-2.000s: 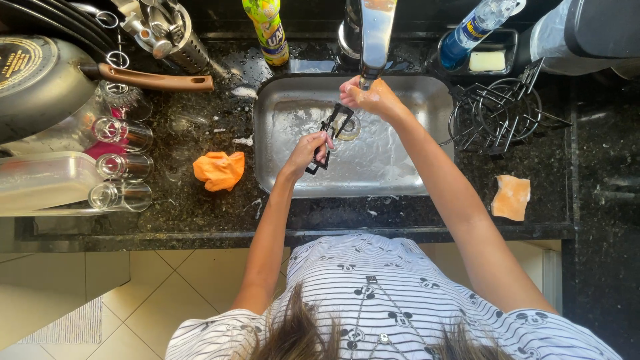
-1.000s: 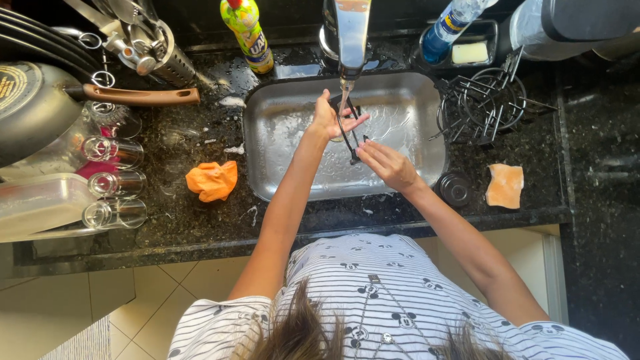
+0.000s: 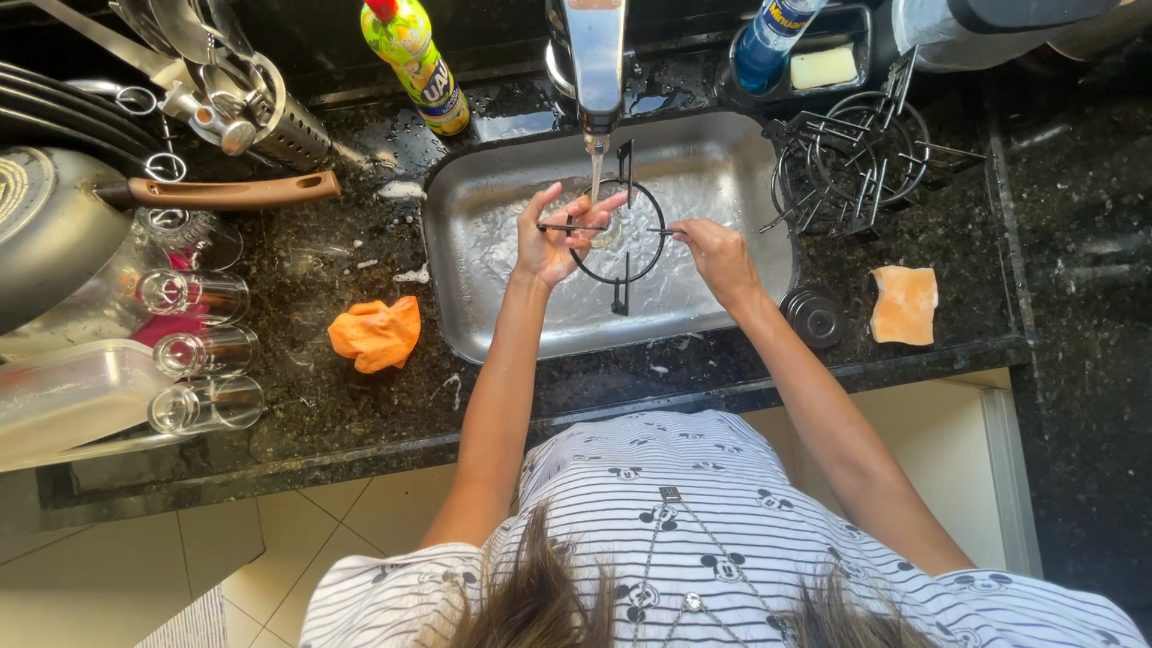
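Note:
A round black metal stove-burner grate (image 3: 663, 245) is held over the steel sink (image 3: 486, 315), beneath the faucet (image 3: 600, 81), from which water runs. My left hand (image 3: 556, 238) supports the ring's left side, palm up, with fingers partly spread around a prong. On the opposite side, my right hand (image 3: 715, 256) pinches another prong between thumb and fingers. More black grates (image 3: 855, 162) lie piled on the counter beyond the sink's right rim. A round black burner cap (image 3: 813, 317) rests near the sink's lower right corner.
An orange cloth (image 3: 376, 335) lies left of the sink, a pale orange sponge (image 3: 904, 304) to the right. Drinking glasses (image 3: 207, 351), a pan (image 3: 63, 225) and a utensil holder (image 3: 292, 126) crowd the left side. A detergent bottle (image 3: 418, 67) and a soap bar (image 3: 823, 67) stand behind.
The grate, seen edge-on one second ago, now shows its full ring beneath the water. My right hand has moved from beside the grate onto its right prong.

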